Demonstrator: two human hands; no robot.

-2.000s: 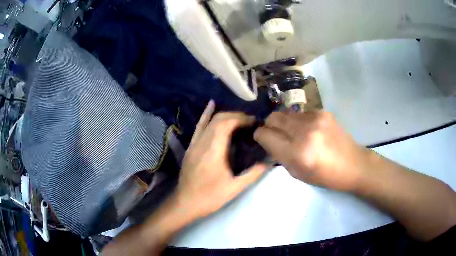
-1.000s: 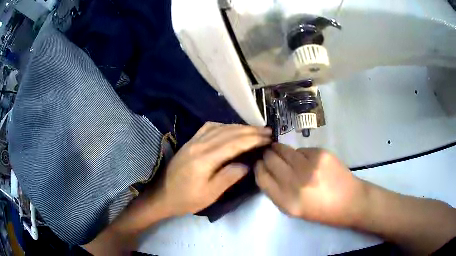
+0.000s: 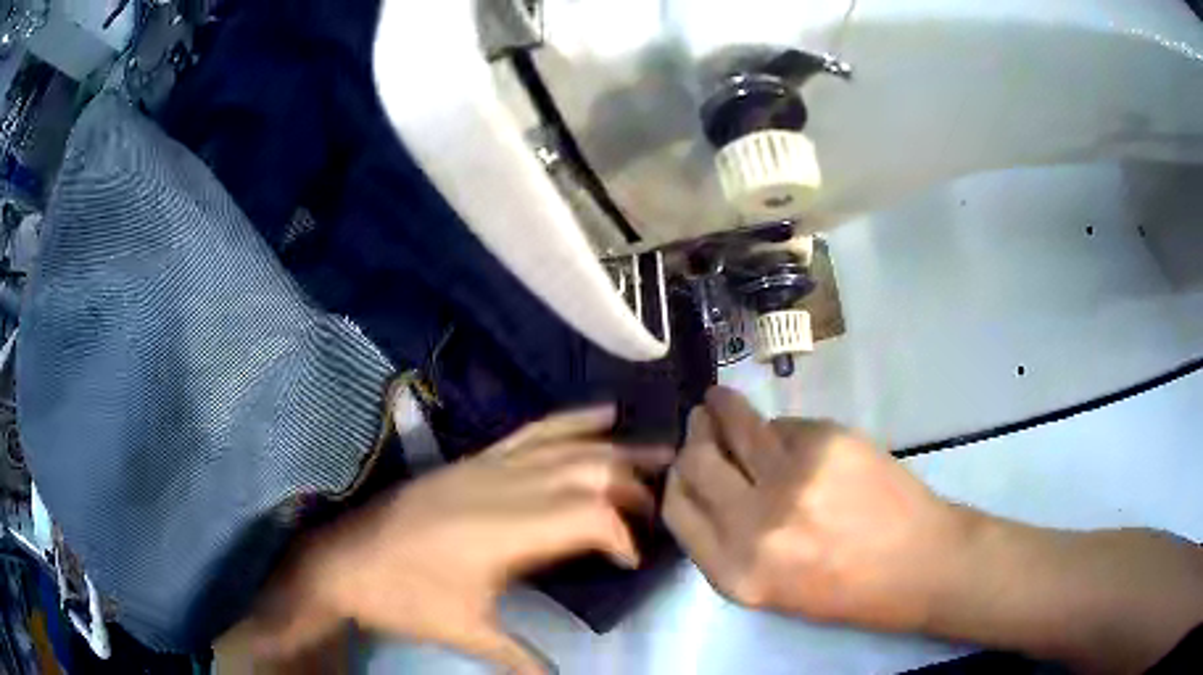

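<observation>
A dark navy denim garment (image 3: 383, 224) lies left of the needle area and runs under the machine's pale pointed guard (image 3: 528, 251). Its pale grey-blue, finely lined side (image 3: 172, 356) is folded up at far left, with orange-gold thread (image 3: 391, 396) at its edge. My right hand (image 3: 805, 514) pinches the dark cloth edge just below the presser foot area, which is partly hidden by the guard and knobs. My left hand (image 3: 488, 528) is blurred, spread flat over the cloth, thumb apart over the white table. A dark cloth corner shows between the hands.
The cream-white machine head (image 3: 950, 92) fills the top right, with two cream ribbed knobs (image 3: 769, 168) on black discs. The needle plate (image 3: 825, 290) sits behind the lower one. A dark seam line curves around the white bed. Cluttered small items line the far left.
My left hand has moved left and down, and its fingers have spread. My right hand keeps its pinch, slightly lower in the picture. The dark cloth corner between the hands shows lower and farther right.
</observation>
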